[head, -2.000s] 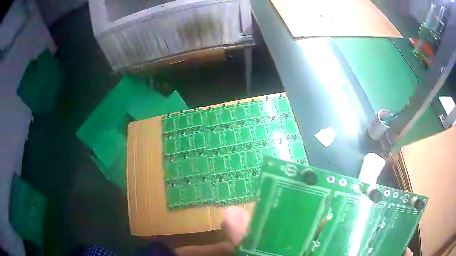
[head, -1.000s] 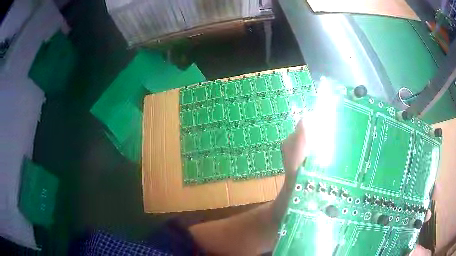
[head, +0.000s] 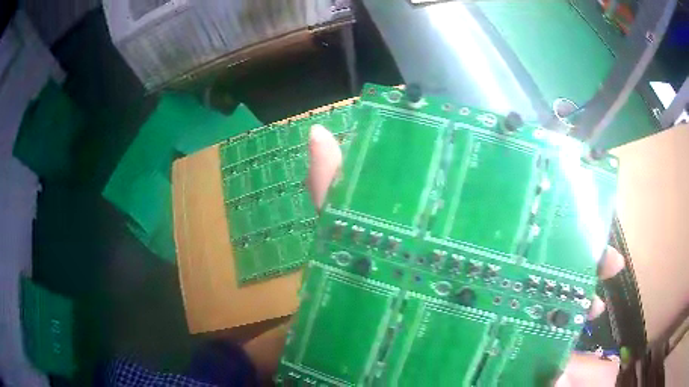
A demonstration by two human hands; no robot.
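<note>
A green PCB panel [head: 483,193] is held up close to the camera, its outlined face with large white-outlined rectangles and round black components towards me. My left hand [head: 323,170] grips its left edge, the thumb showing beside the board. My right hand [head: 597,363] holds its right side; only fingertips and part of the hand show, the rest hidden behind the panel or cut off. More panels [head: 264,185] lie in rows on a cardboard sheet [head: 198,249] behind it, partly covered by the held panel.
Plain green sheets [head: 151,170] lie left of the cardboard. A grey-white bin [head: 227,38] stands at the back. A dark green bench [head: 529,45] with a cup [head: 565,108] and metal post [head: 631,75] is at upper right. Tan cardboard [head: 657,196] stands at right.
The held panel has risen and shifted left, then faces the camera more squarely with less glare. My left hand moved with it. The view has shifted, and the laid panels are more covered.
</note>
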